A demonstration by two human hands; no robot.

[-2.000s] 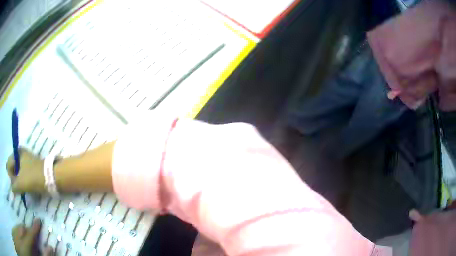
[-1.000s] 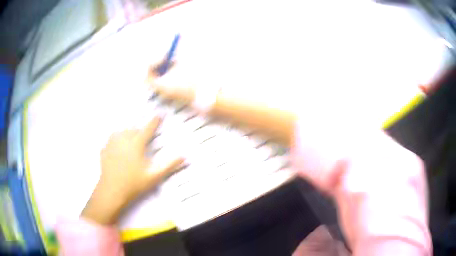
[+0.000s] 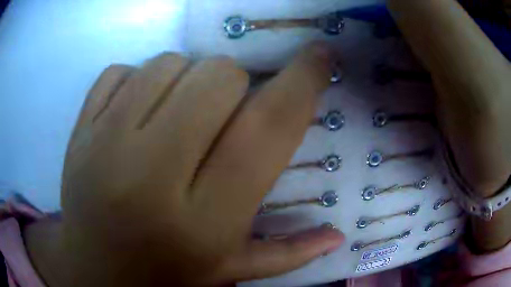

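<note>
Rows of wired round components (image 3: 331, 163), pairs of silver discs joined by copper-coloured wires, lie on a white foam board (image 3: 350, 140). My left hand (image 3: 185, 174) lies large over the board's left part and hides several parts. Its index fingertip is beside a disc, its thumb is spread out low, and the other fingers are bent; it holds nothing visible. My right hand (image 3: 448, 73), cut off by the top edge, is at the upper right, with a dark blue pen (image 3: 364, 12) pointing left at the top component's right disc. Its fingertips are not visible.
Two small white labels with blue outlines (image 3: 380, 253) are at the board's near edge. A pale wristband (image 3: 476, 203) is on my right wrist. The white surface (image 3: 95, 33) continues to the upper left. Pink sleeves show in both lower corners.
The view is now much closer to the board and darker. My left hand fills the left side, and the right hand with the pen is at the upper right.
</note>
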